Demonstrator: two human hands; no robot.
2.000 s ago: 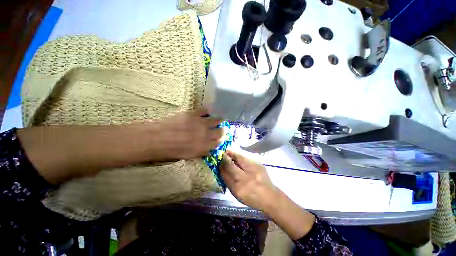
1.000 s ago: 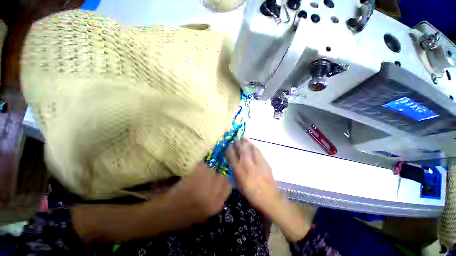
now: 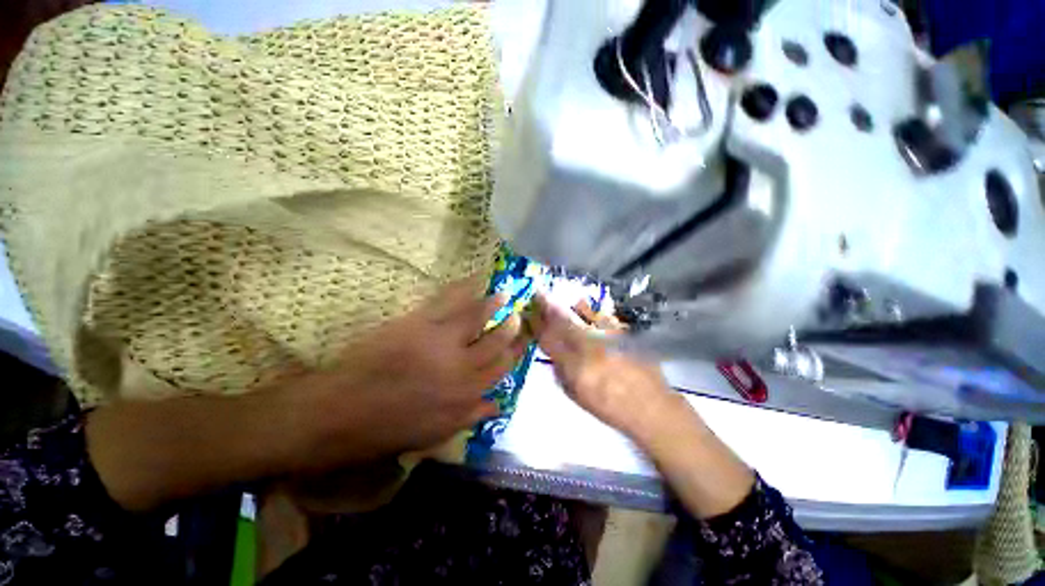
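Note:
The cream straw-weave tote bag body (image 3: 309,103) lies on the table left of the sewing machine head (image 3: 642,172), with a flat beige handle (image 3: 332,218) looped across it. The blue-green flowered lining (image 3: 495,429) runs along the bag's mouth beside the needle area. My left hand (image 3: 441,361) lies over the bag edge and lining, fingers holding the lining down. My right hand (image 3: 596,361) pinches the lining's edge close to the presser foot area. The needle and presser foot are blurred and partly hidden by the head.
Red-handled thread snips (image 3: 745,380) lie on the machine bed under the head. A black tool with a blue piece (image 3: 972,456) sits near the table's right end. Another straw-weave piece (image 3: 1011,515) hangs at the far right. The table's front edge (image 3: 573,481) runs below my hands.
Both hands have moved up from the lining near the front edge to the needle area. The bag lies flatter with its handle visible. The view has shifted closer to the machine head.

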